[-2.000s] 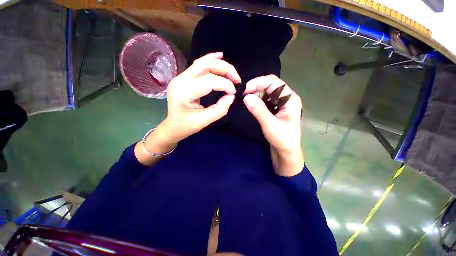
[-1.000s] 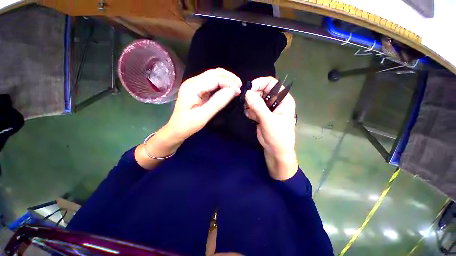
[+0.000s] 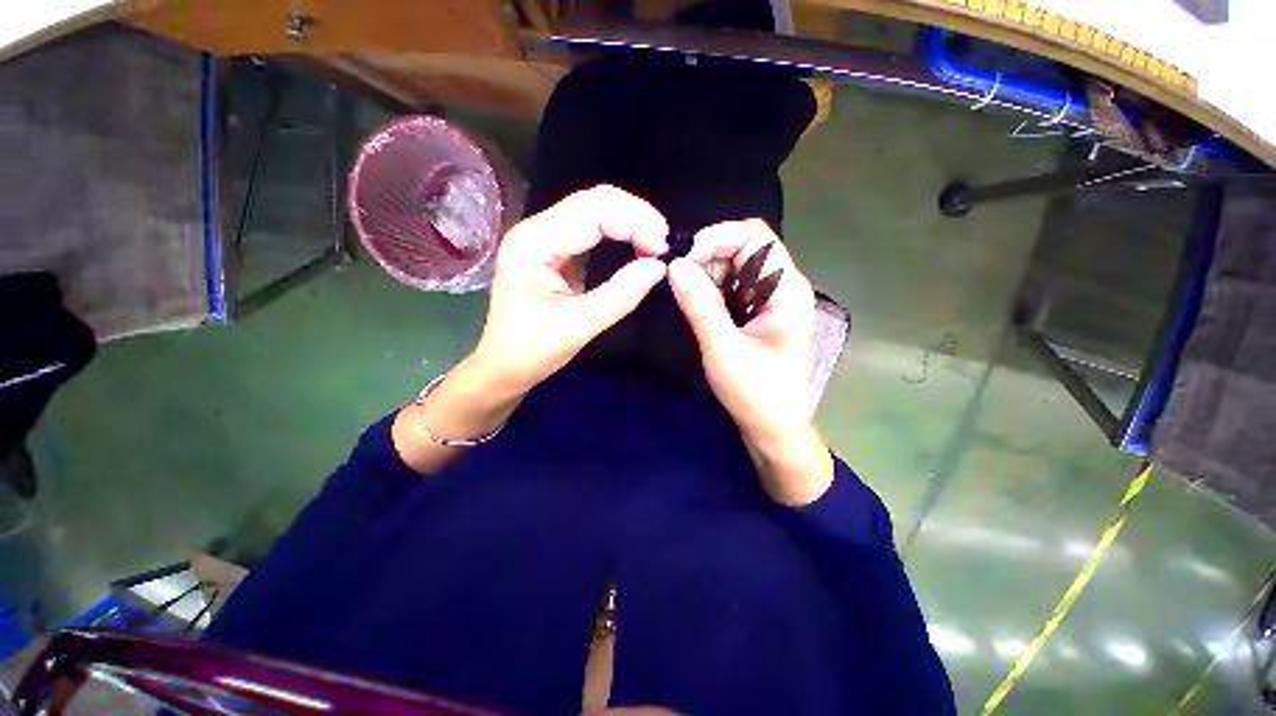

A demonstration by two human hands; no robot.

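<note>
A small black fabric piece is pinched between the fingertips of both hands, above the dark-clothed lap. My left hand holds its left side with thumb and forefinger. My right hand holds its right side the same way. Dark thread snips lie in my right palm, their short pointed blades facing up. No needle or thread can be made out against the dark clothing.
A pink-red mesh waste basket with clear plastic inside stands on the green floor at left. The table edge with a yellow tape measure runs along the top. Grey cloth-lined bins stand at both sides.
The fingertips of both hands have shifted slightly around the black piece. The snips have turned in my right palm and sit more upright. A pale-edged flat object now shows beside my right wrist.
</note>
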